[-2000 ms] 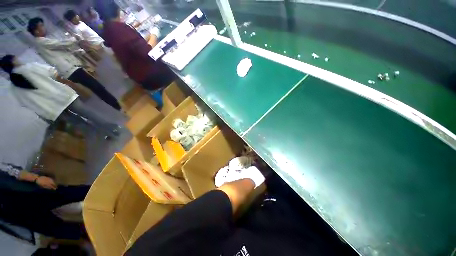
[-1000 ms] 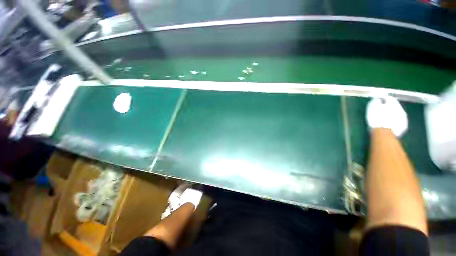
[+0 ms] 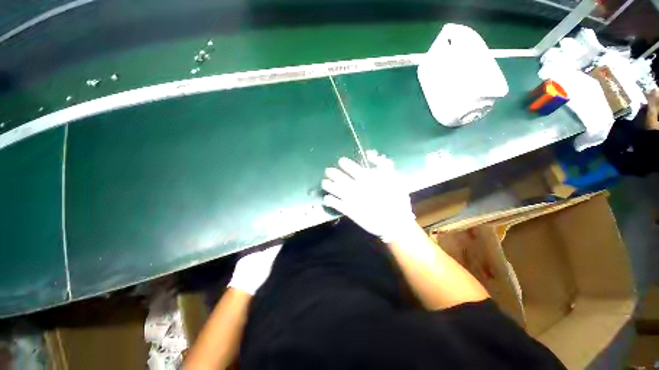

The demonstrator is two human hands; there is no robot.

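My right hand [image 3: 370, 194], in a white glove, lies palm down on the green workbench top [image 3: 195, 166] near its front edge. Its fingers are spread and it holds nothing that shows. My left hand [image 3: 254, 269], also gloved, is just below the bench's front edge, beside my dark clothing. Its fingers are hidden, so I cannot tell whether it holds anything. A white plastic jug [image 3: 462, 78] lies on the bench beyond my right hand, against the line edge rail [image 3: 289, 74].
An orange and blue roll [image 3: 548, 97] and crumpled white bags [image 3: 589, 87] are at the right. An open carton [image 3: 571, 260] stands below the bench at right. A carton with white parts [image 3: 166, 336] is at lower left. Pale bits [image 3: 204, 54] lie on the conveyor belt [image 3: 144, 58].
The view has swung to the right, bringing the jug fully in. My right hand has come back from the rail to the bench's front edge. My left hand is now away from the left carton.
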